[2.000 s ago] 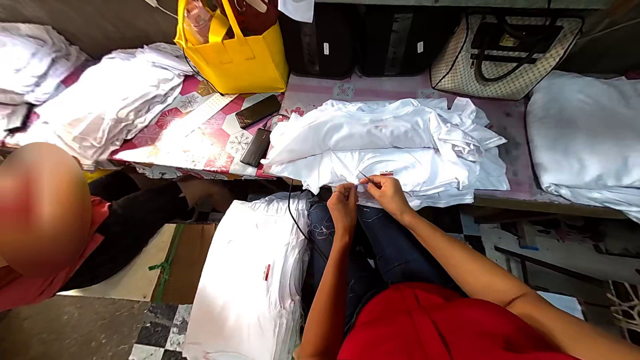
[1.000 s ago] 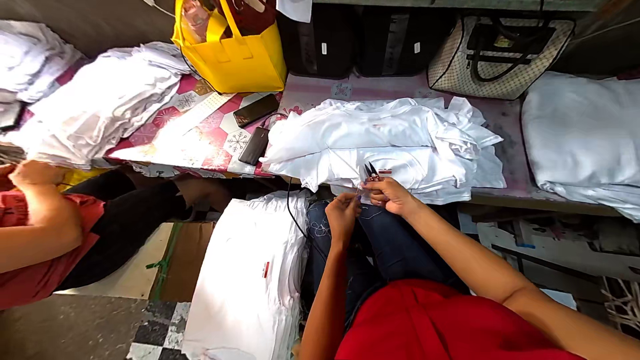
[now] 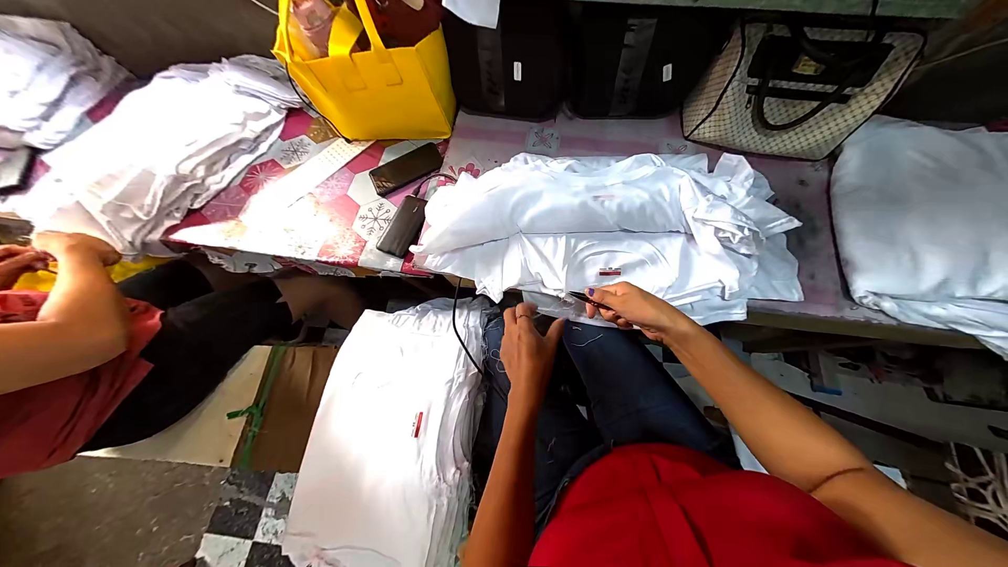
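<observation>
In the head view, white shirts [image 3: 654, 205] lie piled on the table in front of me, the nearest with a small red label [image 3: 609, 272] below its neckline. My right hand [image 3: 626, 305] holds small dark thread snips [image 3: 587, 299], their tips pointing left at the near edge of the pile. My left hand [image 3: 529, 339] is beside them, thumb and fingers apart, at the shirt edge that hangs over my lap; whether it pinches any cloth or thread is hidden. Left of my legs stands a tall stack of folded white shirts [image 3: 370, 441] with a red label on top.
A power bank [image 3: 403, 226] and a phone [image 3: 405, 168] lie left of the pile, a cable running down. Behind stand a yellow bag [image 3: 378, 87] and a patterned handbag [image 3: 795, 94]. More white cloth [image 3: 921, 213] lies right. Another person's arms [image 3: 71, 315] are at far left.
The dark snips, plain one second ago pointing up from my right hand, now point left. My left hand's fingers have spread from their closed pose. The other person's arms have come together at far left.
</observation>
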